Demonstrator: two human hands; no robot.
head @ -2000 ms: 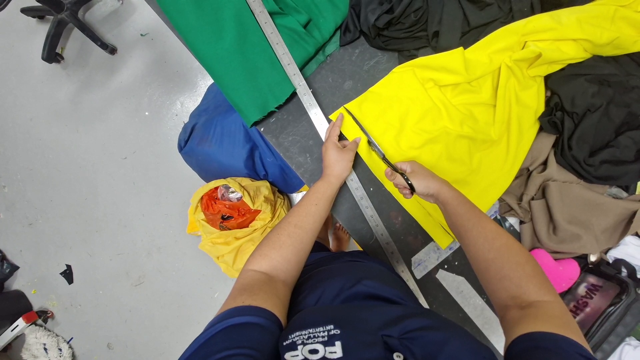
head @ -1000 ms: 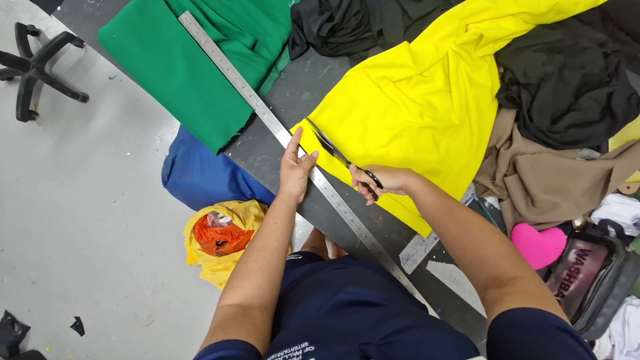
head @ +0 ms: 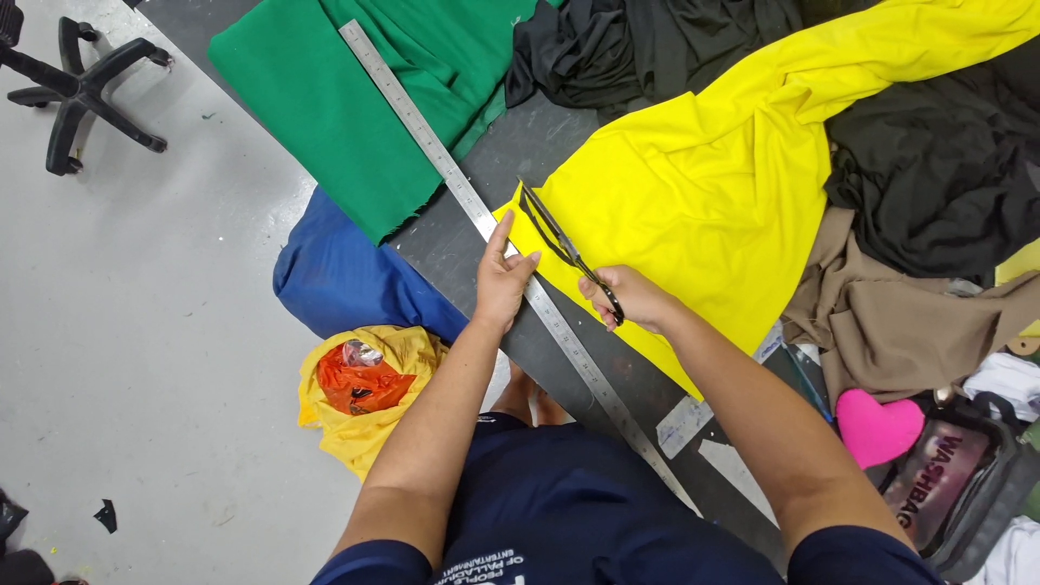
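Note:
My right hand is closed around the black handles of fabric scissors. Their parted blades lie at the left corner of a yellow cloth, which is cut near the tip. My left hand rests at that cloth's edge, over a long metal ruler, thumb and index finger spread; whether it pinches the fabric I cannot tell. The ruler runs diagonally across the dark table, its upper end on a folded green cloth.
Black cloths and a brown cloth lie to the right, near a pink heart and an open bag. Beside the table are a blue bundle, a yellow bag with an orange liner and a chair base.
The scissors' blades look wider apart, and a cut flap shows at the yellow cloth's corner. The view has shifted since the oldest frame.

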